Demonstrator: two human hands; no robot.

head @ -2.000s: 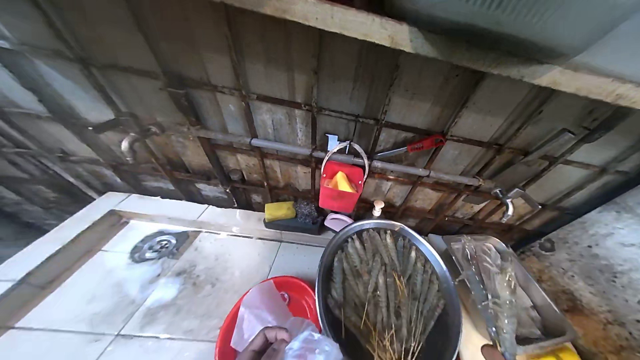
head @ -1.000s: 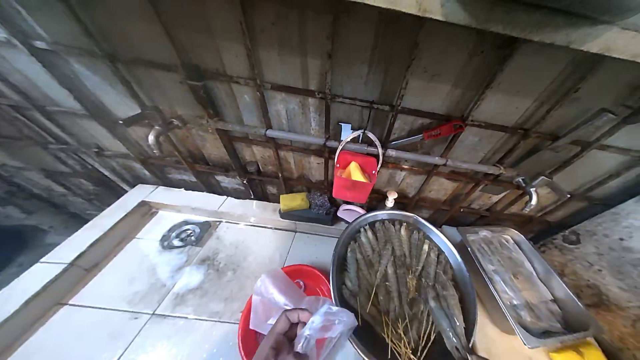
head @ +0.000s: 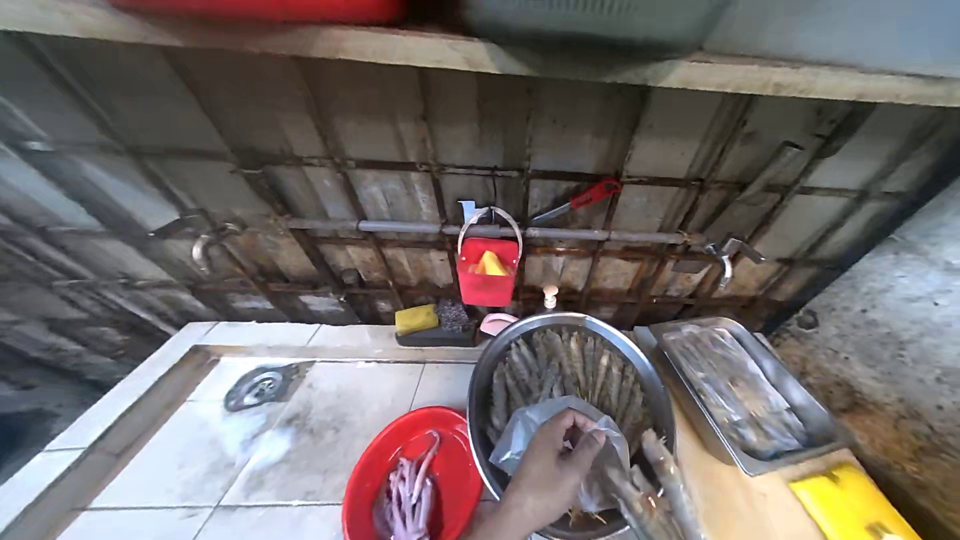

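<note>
My left hand (head: 551, 465) pinches the rim of a clear plastic bag (head: 536, 424) over a round metal bowl (head: 480, 360). In the bowl, skewered raw shrimp (head: 577, 367) lie in rows. A few more shrimp (head: 667, 480) are at the bag's right side, at the bottom edge of the view; what supports them is hidden. My right hand is out of view. Left of the bowl, a red plastic basin (head: 457, 450) holds pinkish tentacles (head: 411, 491). To the right, a rectangular steel tray (head: 806, 405) holds more shrimp under a film-like cover (head: 739, 390).
A tiled sink (head: 337, 427) with a metal drain (head: 262, 386) is on the left. Behind stand a yellow sponge (head: 416, 320) and a hanging red container (head: 487, 289). Taps (head: 724, 262) project from the wall. A yellow packet (head: 851, 502) lies at lower right; a shelf (head: 525, 64) crosses above.
My left hand has moved right with the bag, from over the red basin to over the metal bowl. The tentacles in the basin are now uncovered.
</note>
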